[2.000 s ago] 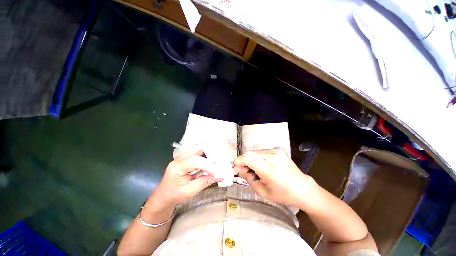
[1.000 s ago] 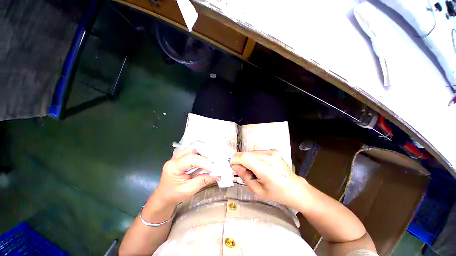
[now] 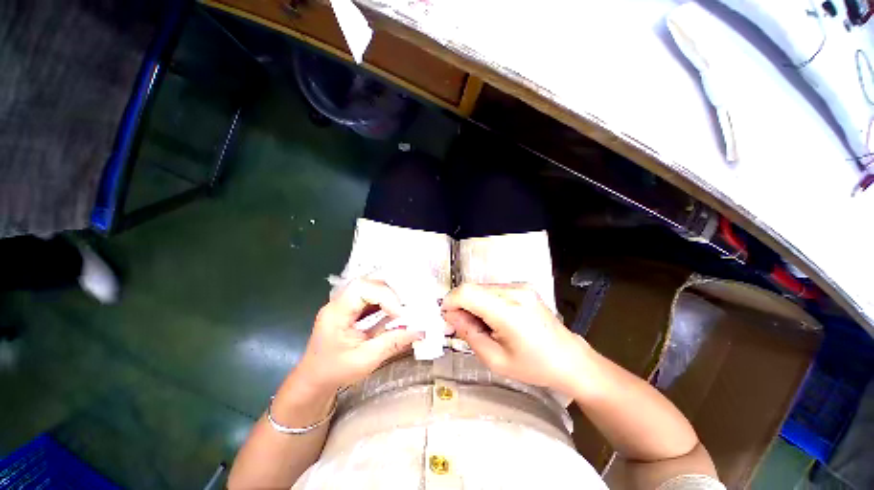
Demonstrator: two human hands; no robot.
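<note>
A small white fabric piece (image 3: 428,337) lies between my two hands above my lap, with a loose white end at its left. My left hand (image 3: 355,335) is closed on it with thumb and fingers. My right hand (image 3: 503,330) is at its right side with the fingertips pinched together at the fabric. Whether a needle or thread is between them is too small to tell. The white piece is hard to separate from the pale clothing beneath.
A white-covered table (image 3: 575,57) runs along the upper right, with a white strip (image 3: 704,81) on it. An open cardboard box (image 3: 743,373) stands at the lower right. A blue-framed grey cloth bin (image 3: 72,105) is at the upper left. A person's foot (image 3: 97,275) shows below it.
A person's foot and dark leg have appeared at the left. The view has shifted slightly. My hands remain at the white fabric, with small finger movements.
</note>
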